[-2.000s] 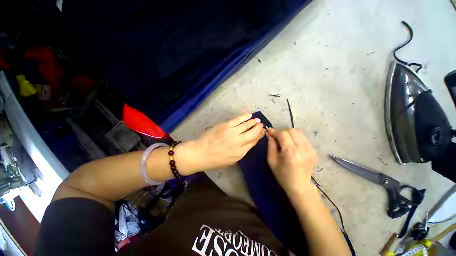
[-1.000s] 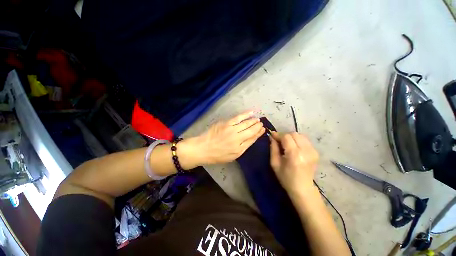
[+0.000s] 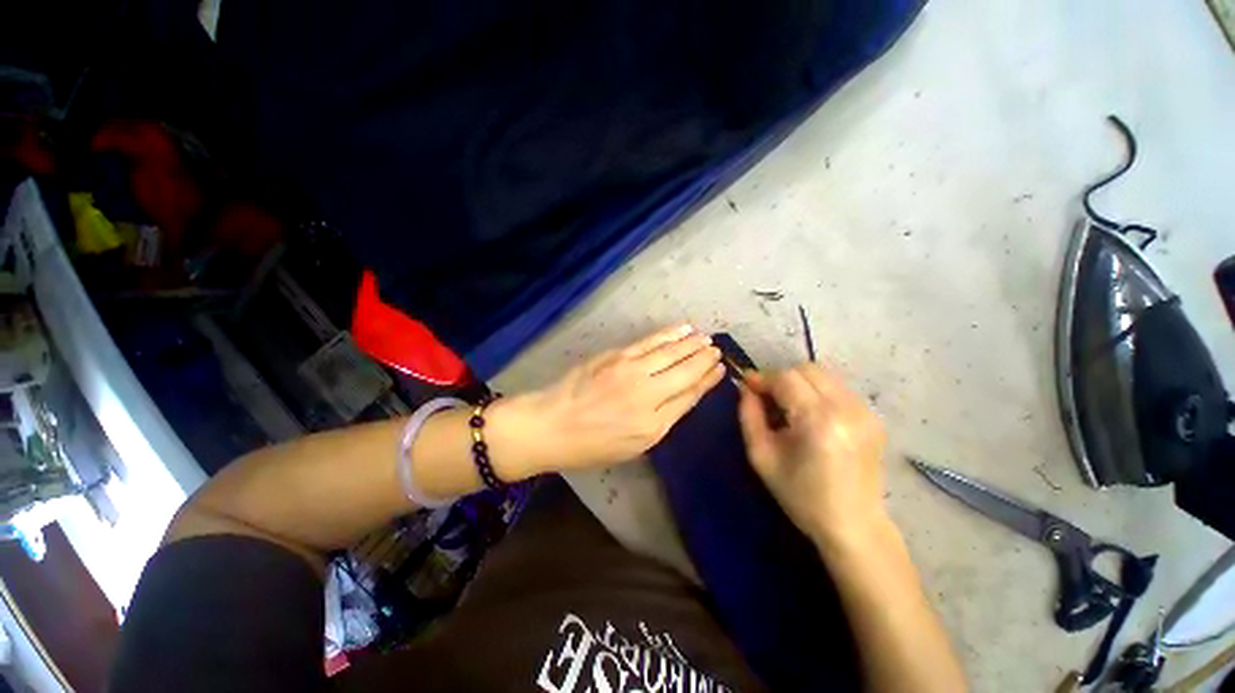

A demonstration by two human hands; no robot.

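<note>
A navy cloth strip (image 3: pixel 742 521) runs from its dark top end down to the bottom edge, beside my brown shirt. My left hand (image 3: pixel 626 395) lies over its upper left part, fingers together, holding it down on the table. My right hand (image 3: pixel 813 440) is at the strip's upper right edge, thumb and fingers pinching a small thin tool (image 3: pixel 740 368), perhaps an awl. Its tip meets the cloth beside my left fingertips; the rest of it is hidden in my hand.
A large navy cloth pile (image 3: pixel 542 163) covers the upper left of the pale table (image 3: pixel 948 271). Tailor's shears (image 3: pixel 1002 505) lie to the right, with a steam iron (image 3: pixel 1140 359) beyond. A short dark strip (image 3: pixel 807 333) and thread bits lie above my right hand. Something red (image 3: pixel 400 339) is at left.
My right hand has shifted slightly right and more of the thin tool shows at the cloth. My left hand still presses the strip. The whole view has shifted slightly.
</note>
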